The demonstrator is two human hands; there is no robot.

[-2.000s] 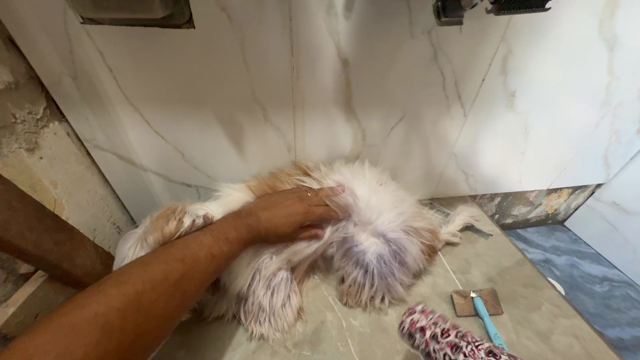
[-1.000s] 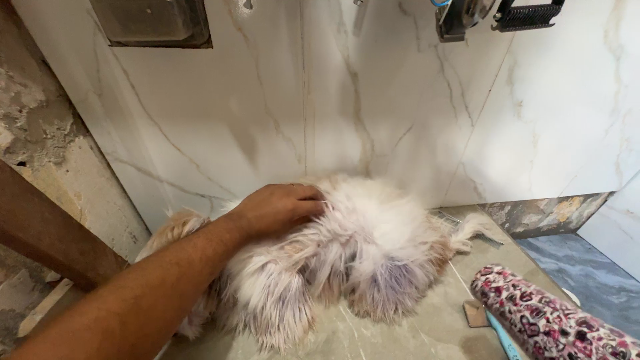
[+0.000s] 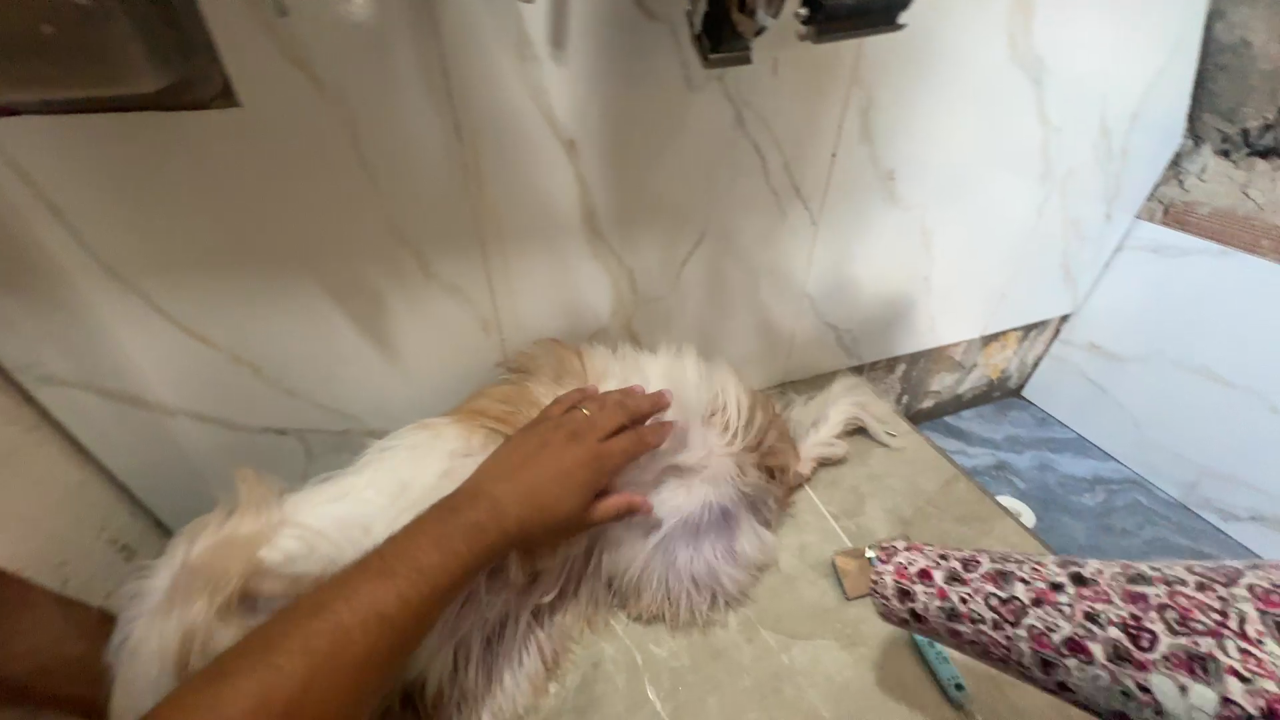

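Observation:
A long-haired white and tan dog (image 3: 690, 480), with a purplish tint on its hindquarter fur, lies on a stone-look tabletop against the wall. My left hand (image 3: 590, 455), a thin ring on one finger, rests palm down on the dog's back and side with its fingers spread. At the right a tube-like thing with a pink and white pattern (image 3: 1060, 620) reaches in over the tabletop. Behind it lies a slicker brush, its head (image 3: 853, 572) and blue handle (image 3: 938, 668) partly hidden. My right hand is not in view.
A marbled wall (image 3: 640, 220) stands behind the dog. Dark metal clipper-like tools (image 3: 850, 15) hang at the top, and a dark recessed box (image 3: 110, 60) is at upper left. Beyond the tabletop's right edge lies a blue marbled floor (image 3: 1080, 490) with a round white thing (image 3: 1015, 510).
My left hand has shifted along the dog's body, and its fingers are now spread on the fur. The patterned tube has come further over the brush than two seconds ago.

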